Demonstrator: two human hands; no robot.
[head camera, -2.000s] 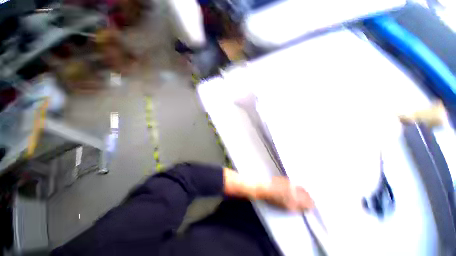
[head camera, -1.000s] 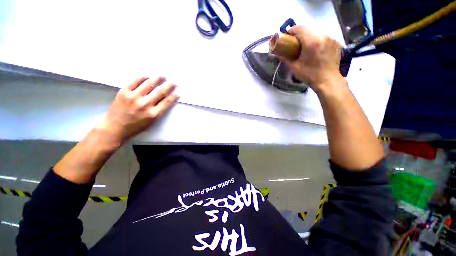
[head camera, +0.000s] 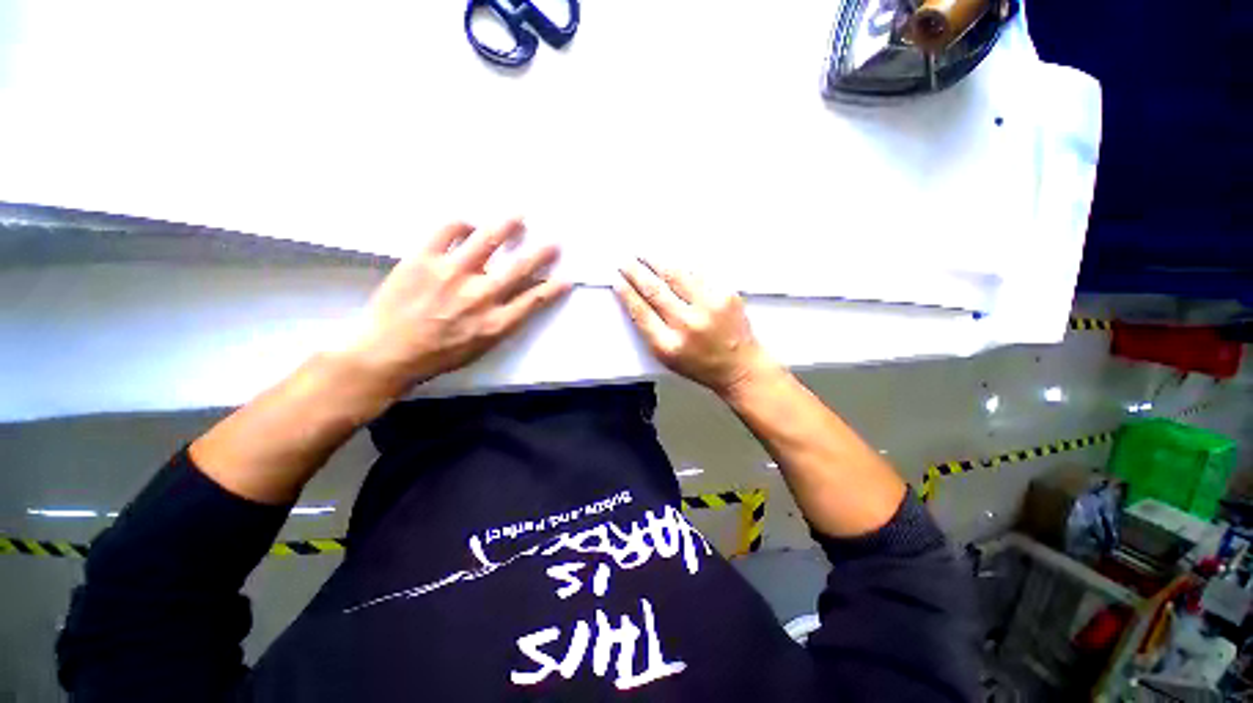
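A long white fabric strip (head camera: 852, 298) lies along the near side of the white table, seen mostly as a thin edge line. My left hand (head camera: 460, 302) lies flat on it with fingers spread. My right hand (head camera: 691, 323) rests just to the right, fingertips on the same edge line, a small gap between the hands. Neither hand is closed on anything. The steam iron (head camera: 914, 55) stands at the far right with its wooden handle free, partly cut off by the top edge.
Black-handled shears (head camera: 520, 25) lie at the far side of the white table (head camera: 275, 110), cut off by the frame. Dark blue cloth (head camera: 1141, 179) is beyond the table's right end. A green bin (head camera: 1168, 467), a red bin (head camera: 1175, 348) and clutter stand on the floor at right.
My right hand has let go of the iron and moved left and nearer, down onto the edge line. The iron now sits farther right and back. My left hand has shifted slightly right.
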